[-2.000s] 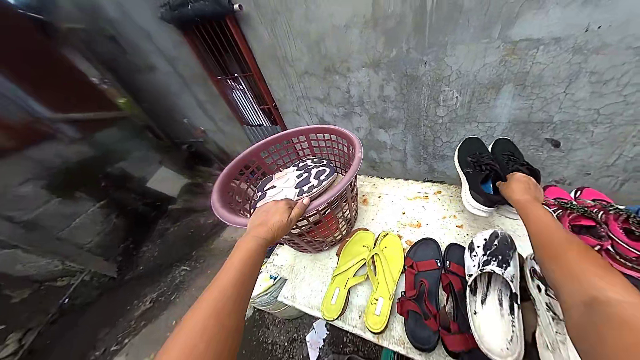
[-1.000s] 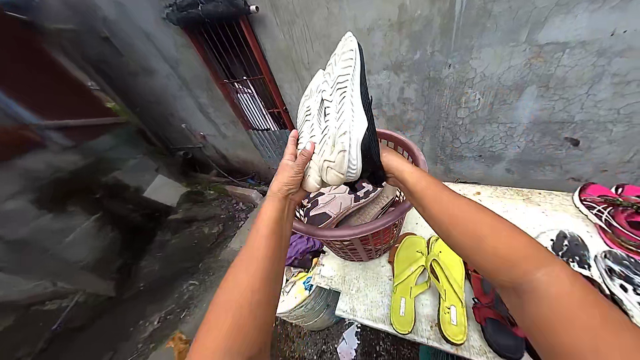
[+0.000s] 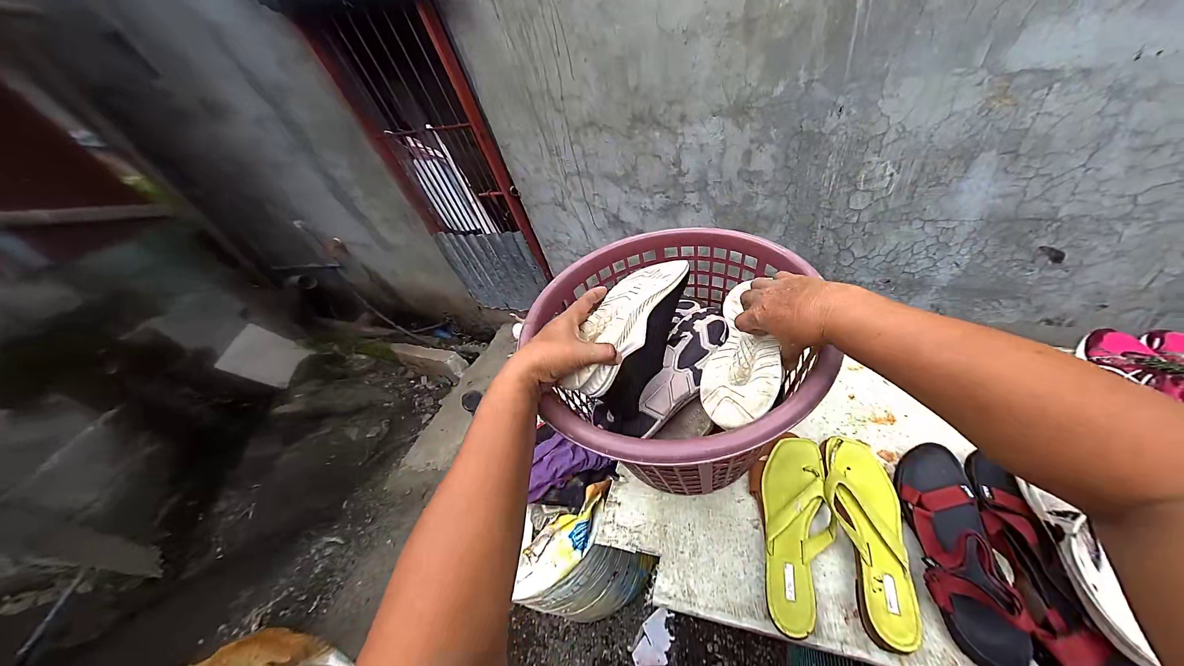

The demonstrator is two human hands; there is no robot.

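Note:
A black sneaker with a white sole (image 3: pixel 634 310) is gripped by my left hand (image 3: pixel 572 344) at the left inside of a mauve plastic basket (image 3: pixel 684 450). My right hand (image 3: pixel 786 310) holds the other white-soled sneaker (image 3: pixel 743 375) at the basket's right side, its sole facing up. Between them lie shoes with a dark and pale patterned sole (image 3: pixel 680 361). Yellow thong sandals (image 3: pixel 865 518) rest on the white tabletop (image 3: pixel 703 546) in front of the basket, with red and black strap sandals (image 3: pixel 971 555) to their right.
Black and white shoes (image 3: pixel 1087 555) and pink shoes (image 3: pixel 1133 356) are farther right, partly hidden by my right arm. A cracked concrete wall (image 3: pixel 832 139) stands behind. Below the table's left edge are a bucket (image 3: pixel 592 583) and purple cloth (image 3: pixel 564 467). Rubble ground (image 3: pixel 314 555) lies left.
Two seconds ago the black sneakers stood on the table under my right hand. One second ago both hands held them upright over the basket; now they are apart and lowered inside it.

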